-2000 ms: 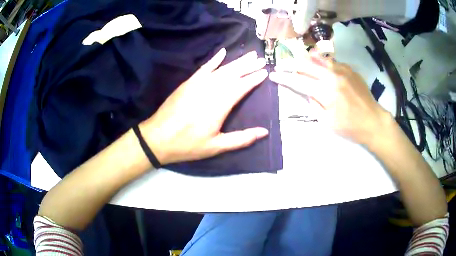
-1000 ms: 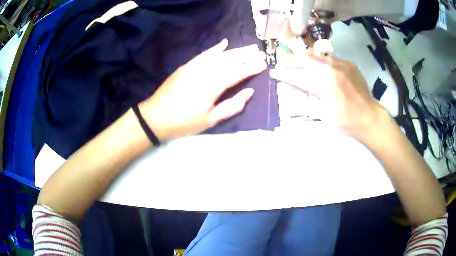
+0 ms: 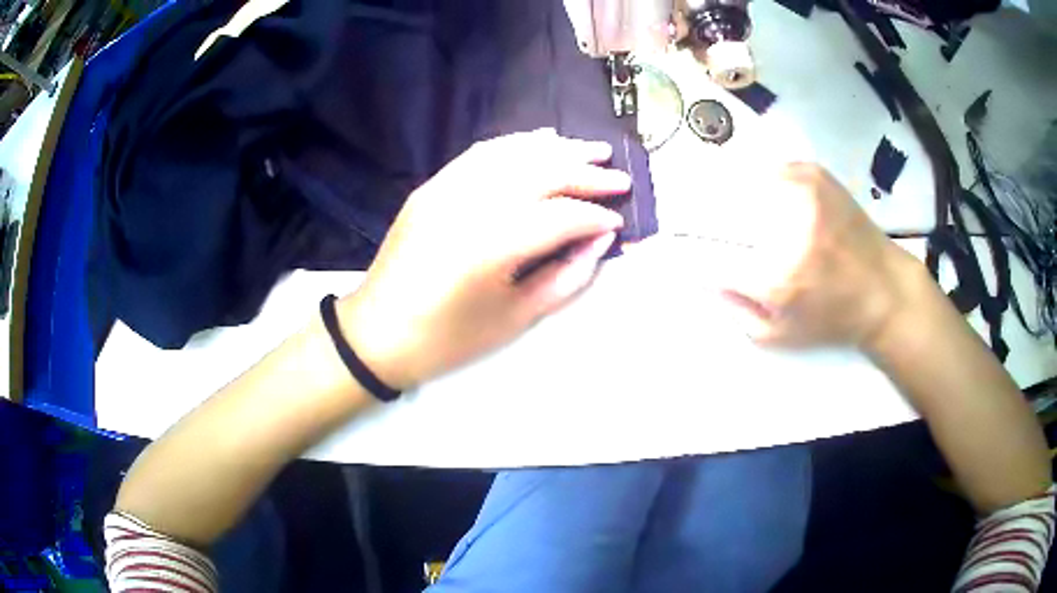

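The dark navy garment (image 3: pixel 348 127) lies on the white table, its straight stitched edge under and just below the presser foot (image 3: pixel 624 87). My left hand (image 3: pixel 498 249) is on the garment's near corner, fingers bent and thumb close to the forefinger, gripping the cloth below the foot. My right hand (image 3: pixel 811 266) is over the bare table to the right of the cloth edge, off the cloth, its fingers curled and blurred. Whether it holds anything small is not clear.
The sewing machine head (image 3: pixel 649 29) is at the top. A small silver disc (image 3: pixel 709 121) lies right of the foot. Black shears (image 3: pixel 953 261), dark fabric pieces (image 3: pixel 889 165) and tangled threads (image 3: pixel 1032 255) lie at the right. A blue tray (image 3: pixel 58 266) edges the left.
The garment has moved up under the foot, leaving a short length below it. My left hand has closed on its near corner. My right hand has moved down and right, away from the foot.
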